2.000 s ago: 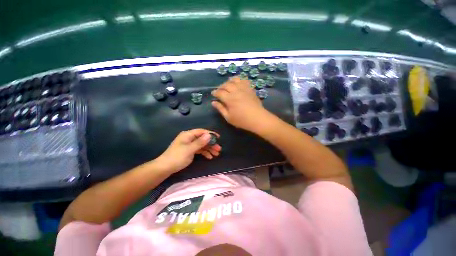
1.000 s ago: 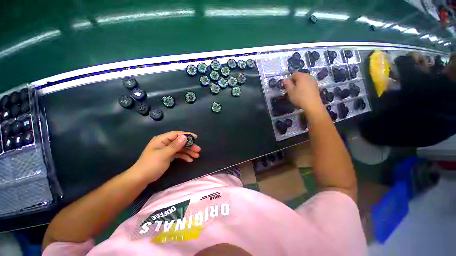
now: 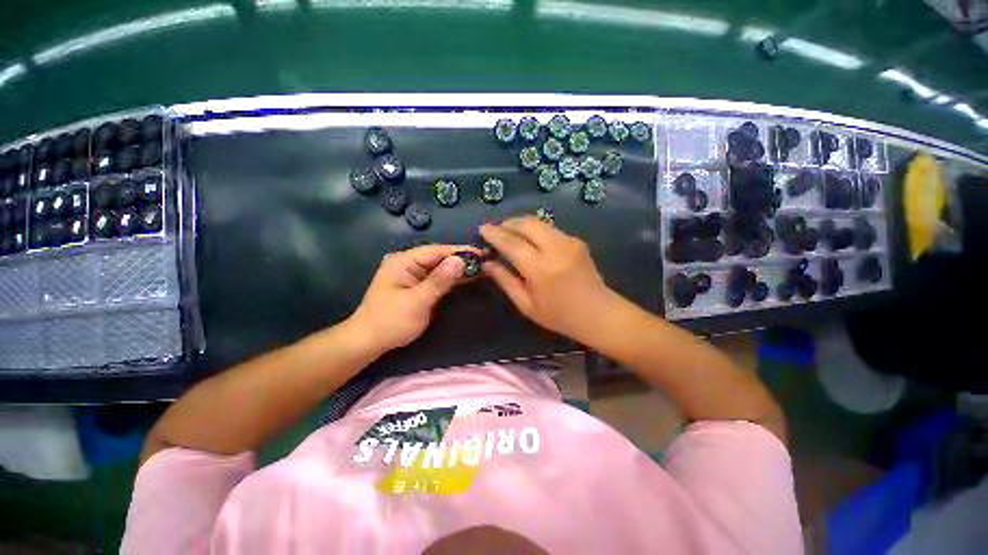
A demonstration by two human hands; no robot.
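Note:
My left hand point(image 3: 406, 295) pinches a small round board-fitted half point(image 3: 468, 263) between thumb and fingers above the black mat point(image 3: 282, 271). My right hand point(image 3: 549, 276) is close beside it, its fingertips together around a small dark piece point(image 3: 484, 249), probably a black shell, mostly hidden by the fingers. Several board-fitted halves with greenish-silver faces point(image 3: 556, 146) are clustered at the mat's upper right, two lie further left, and one is partly behind my right hand. Several dark rounds point(image 3: 394, 198) lie loose at the upper left.
The left clear tray point(image 3: 92, 293) has black rounds in its far half and empty pockets in its near half. The right clear tray point(image 3: 689, 141) holds jumbled black shells. A yellow item point(image 3: 923, 204) lies beyond it. The green belt point(image 3: 433, 65) runs behind the pale metal edge.
My right hand has come from the right tray back to my left hand, now with a dark piece at its fingertips. My left hand still holds the round half. The camera view has shifted.

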